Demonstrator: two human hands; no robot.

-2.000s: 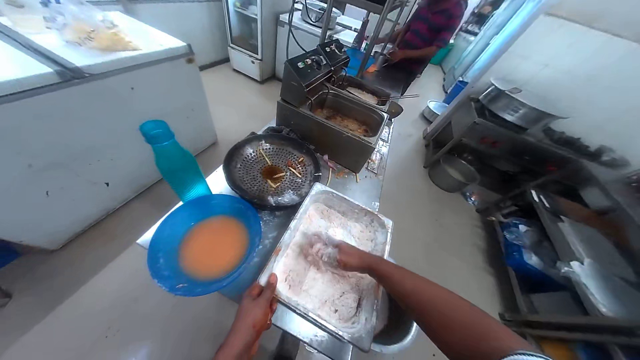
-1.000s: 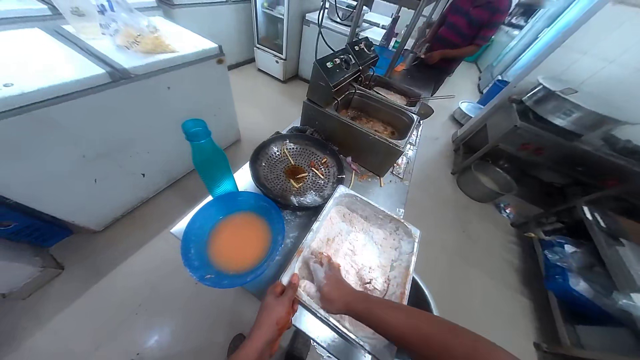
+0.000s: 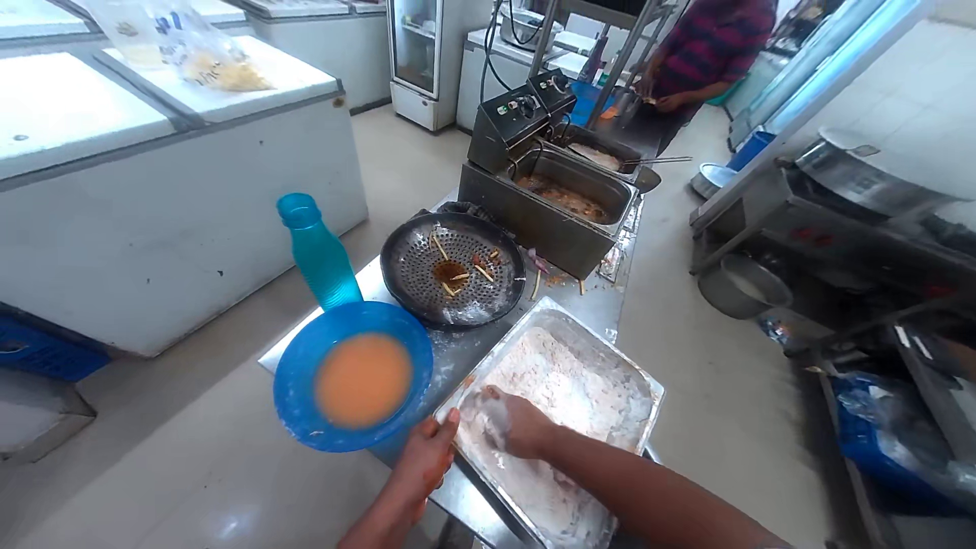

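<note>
My left hand grips the left rim of a rectangular steel tray with its thumb over the edge. The tray holds pinkish-white flour. Deep in the flour at the tray's left side is my right hand, its fingers coated white; whether they hold anything is hidden. Left of the tray sits a blue plastic bowl of orange liquid. A teal plastic bottle stands behind the bowl. Beyond the tray, a dark perforated pan bears fries and brown liquid.
A two-basin deep fryer with bubbling oil stands at the table's far end, a wire handle sticking out. Past it a person in a striped shirt works. Chest freezers line the left; a steel rack with pots is at right.
My right hand has moved through the flour toward the tray's left side, near my left hand. My left hand stays at the rim. The view has shifted somewhat.
</note>
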